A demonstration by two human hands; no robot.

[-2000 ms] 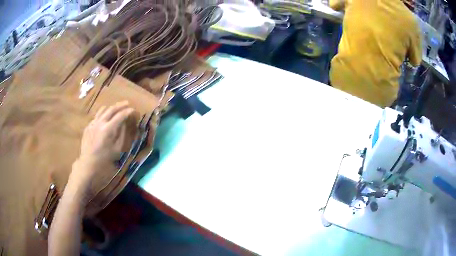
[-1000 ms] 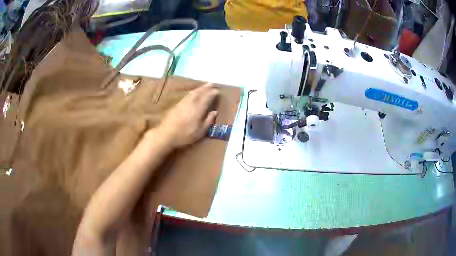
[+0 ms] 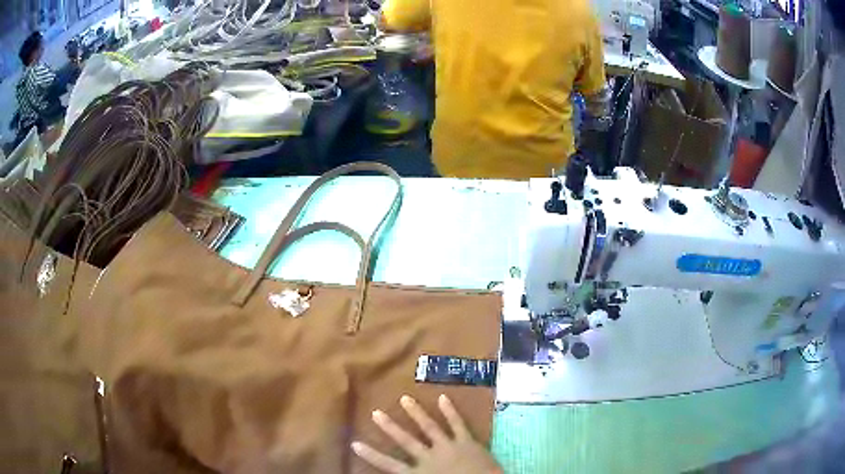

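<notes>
A brown bag panel [image 3: 278, 370] lies over the left and middle of the table, its right edge beside the needle plate. My left hand [image 3: 431, 444] lies on the panel with fingers spread, partly cut off by the bottom edge. A black woven label [image 3: 456, 370] sits above the fingers near the panel's right edge. Two brown handles [image 3: 389, 199] loop off the top edge, with a shiny clasp [image 3: 291, 301] between their ends. The white sewing machine [image 3: 649, 250] stands right of the panel, its presser foot [image 3: 553, 335] near the edge. My right hand is not in view.
A heap of dark-brown straps [image 3: 130, 157] and brown stacked pieces [image 3: 211, 220] lie at the left. A person in a yellow shirt [image 3: 505, 83] stands beyond the table [image 3: 445, 213]. Thread cones [image 3: 735, 42] stand at the upper right. Another person in stripes [image 3: 35, 88] is far left.
The panel and label have moved right, up to the machine's needle area. My hand has shifted toward the bottom edge and spread its fingers. The view first turned right, then tilted up.
</notes>
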